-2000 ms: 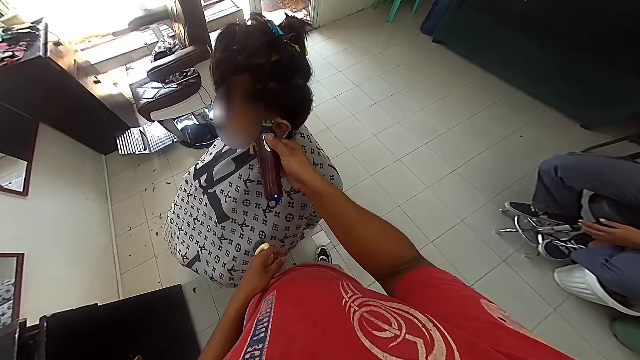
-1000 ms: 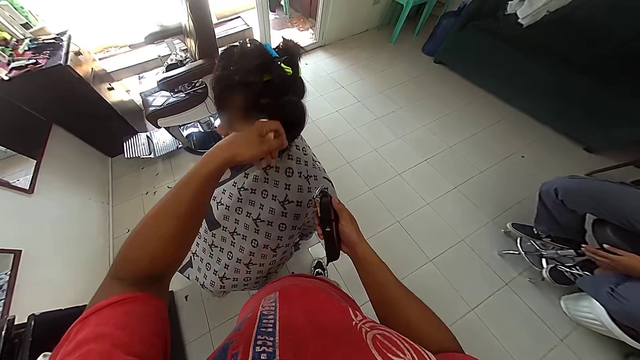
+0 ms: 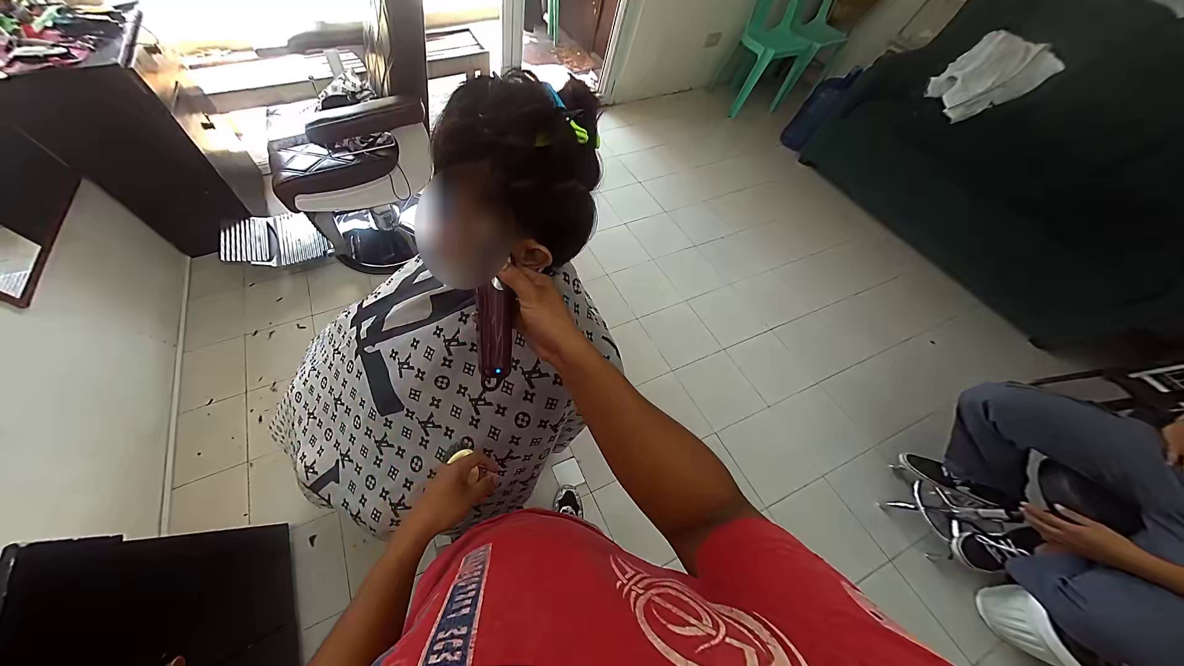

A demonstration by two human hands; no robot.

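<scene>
My right hand (image 3: 541, 310) holds a dark red cordless hair clipper (image 3: 496, 328), its small blue light lit at the lower end. The clipper's upper end is by the jaw, below the ear (image 3: 532, 254) of a seated person; my fingers partly hide it. Lower down, my left hand (image 3: 460, 486) is closed around a small pale yellowish object (image 3: 460, 455) that I cannot name, in front of the cape. A white barber's cape (image 3: 407, 435) with a dark pattern covers the person's body. The person's dark hair (image 3: 518, 139) is pinned up with blue and yellow-green clips (image 3: 578, 131).
A barber chair (image 3: 338, 171) stands behind, near a dark counter (image 3: 92, 92) bearing assorted items. A second person in grey trousers (image 3: 1064, 444) sits at right. A dark green covered couch (image 3: 971, 213) holds a white cloth (image 3: 994, 74). Green plastic chairs (image 3: 786, 42) stand at the back; hair clippings lie on the tiles.
One second ago my left hand was at the person's head and my right hand held the clipper lower, by the cape. Now the clipper is up by the jaw and my left hand is down.
</scene>
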